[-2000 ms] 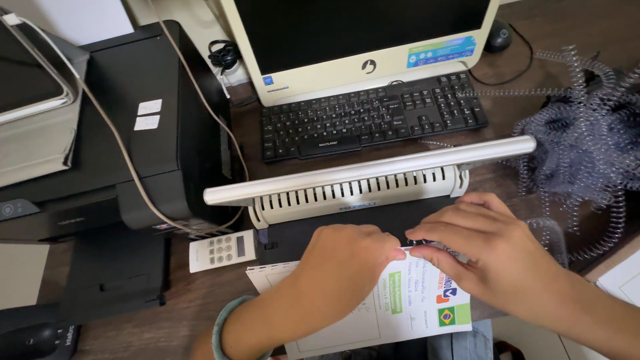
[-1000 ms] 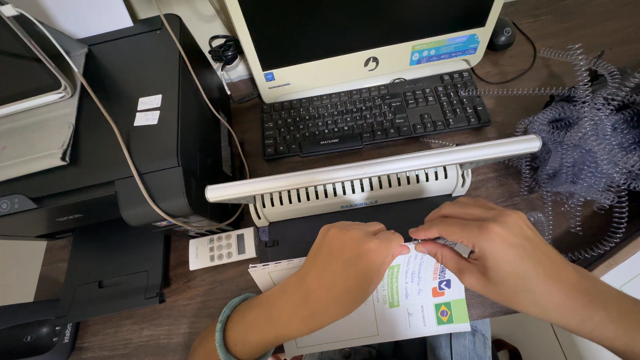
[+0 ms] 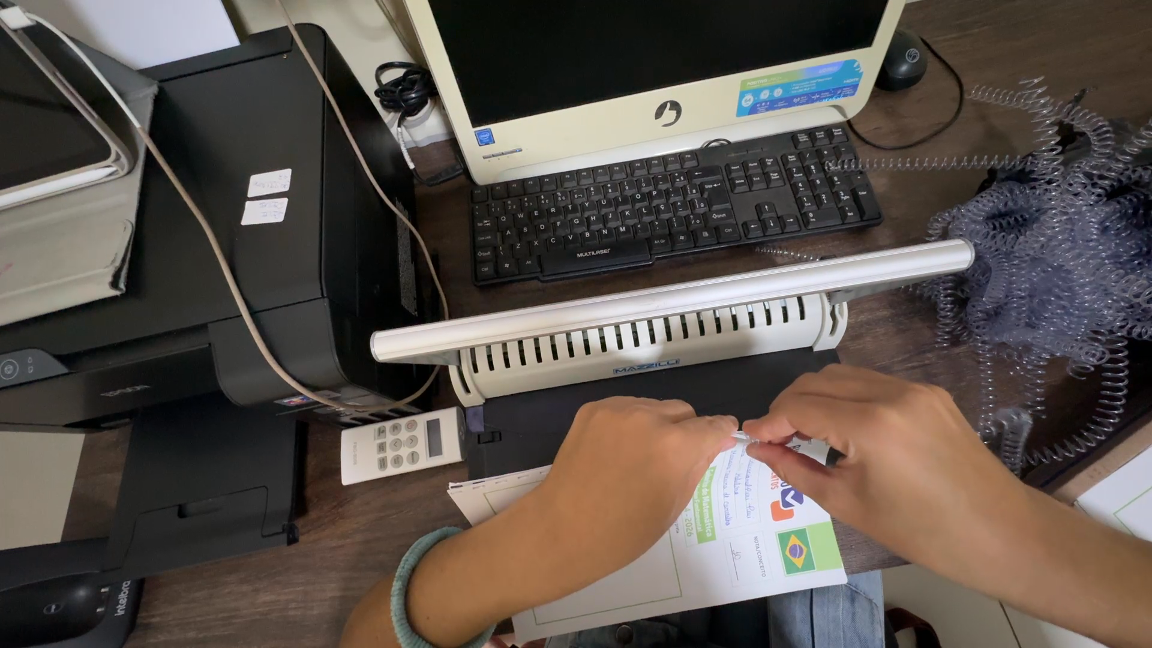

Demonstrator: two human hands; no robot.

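A stack of printed sheets (image 3: 621,576) with a flag and handwriting lies at the desk's front edge, over my lap. Its far edge meets the black base (image 3: 576,414) of a white binding machine (image 3: 630,337) with a long silver handle. My left hand (image 3: 643,477) rests over the sheets, thumb and fingers pinching their upper edge. My right hand (image 3: 864,441) pinches close beside it, the fingertips of both hands nearly touching. A small shiny piece, perhaps part of a binding coil, shows between them; the fingers hide most of it.
A tangled heap of clear plastic binding coils (image 3: 1053,243) lies right. A black keyboard (image 3: 675,202) sits behind the machine, below an all-in-one computer (image 3: 666,72). At left are a black printer (image 3: 261,261) with a cable across it and a white remote control (image 3: 402,445).
My right hand's fingers have closed in toward the left hand's fingertips at the sheets' edge since two seconds ago. The left hand has stayed almost in place.
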